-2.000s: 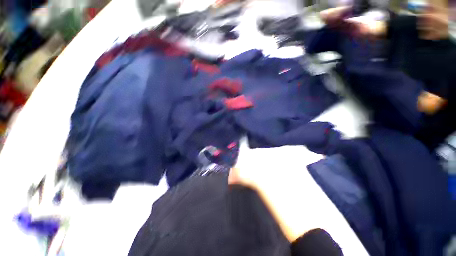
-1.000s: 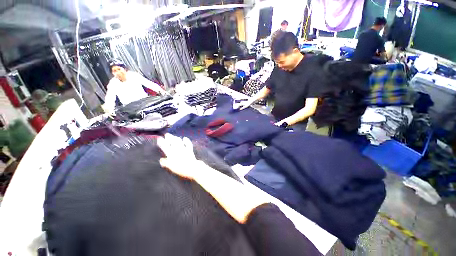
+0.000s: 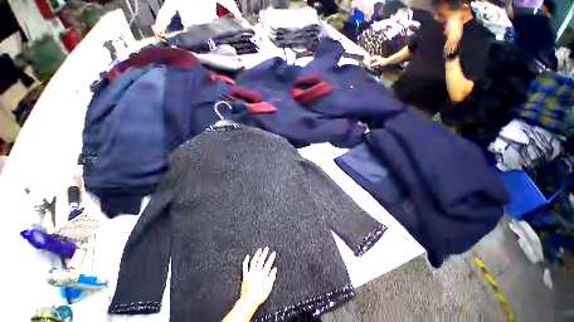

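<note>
A dark grey tweed jacket (image 3: 242,188) lies spread on the white table, with no front opening showing. Its sleeves angle down to both sides. Speckled trim shows at the neckline, cuffs and hem. A hanger hook (image 3: 223,111) sticks out at the neck. One bare hand, which looks like my left hand (image 3: 258,275), rests on the lower part of the jacket, fingers spread, holding nothing. My right hand is not in view. The jacket's bottom left is cut off by the frame edge.
Navy coats (image 3: 129,126) with maroon collars lie beyond the jacket. A navy garment pile (image 3: 434,170) hangs over the table's right edge. A purple bottle (image 3: 50,242) and blue tool (image 3: 82,286) lie left. A person in black (image 3: 434,63) stands across the table.
The jacket, earlier bunched up close and covering the left side, now lies spread lower on the table. My right hand has left the picture; the left hand has appeared on the jacket.
</note>
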